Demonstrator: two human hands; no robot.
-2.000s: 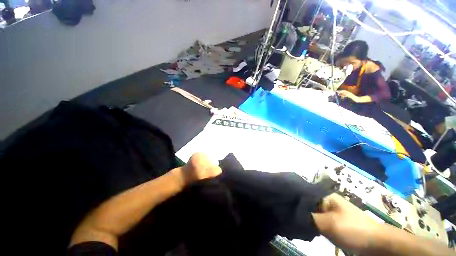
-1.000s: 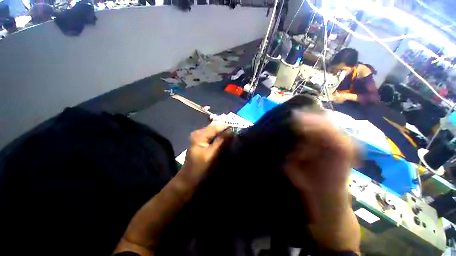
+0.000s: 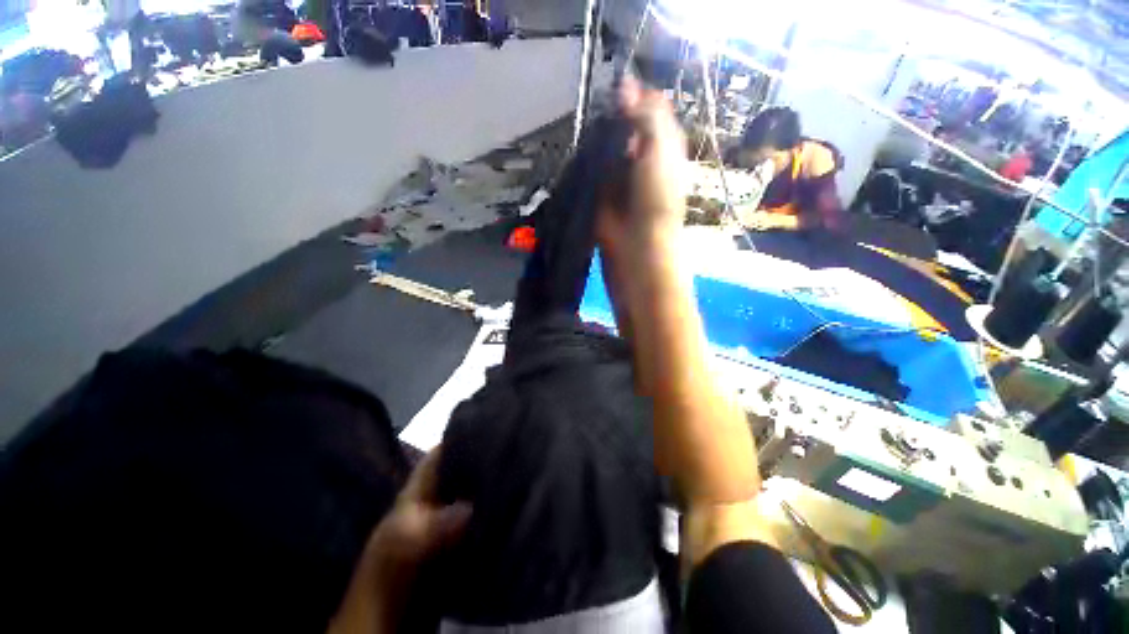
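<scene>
A black garment [image 3: 557,434] with a light grey or white panel [image 3: 563,614] at its lower end hangs in front of me. My right hand [image 3: 644,155] is raised high and grips a long, narrow stretched part of it. My left hand [image 3: 421,520] is lower, at the garment's left side, with its fingers against the cloth; some of the fingers are hidden. The industrial sewing machine [image 3: 916,477] stands to the right, its needle area not visible. Scissors [image 3: 842,576] lie beside the machine at the lower right.
A large black garment pile [image 3: 186,495] fills the lower left. A blue trough [image 3: 768,322] runs behind the machine. A person [image 3: 799,186] sits at another machine beyond. Cloth scraps [image 3: 433,198] lie by the grey wall [image 3: 285,149]. Thread cones [image 3: 1028,303] stand at the right.
My right hand has risen and moved away from me, pulling the black cloth up. My left hand has moved lower. The view has shifted, and the grey panel and scissors now show.
</scene>
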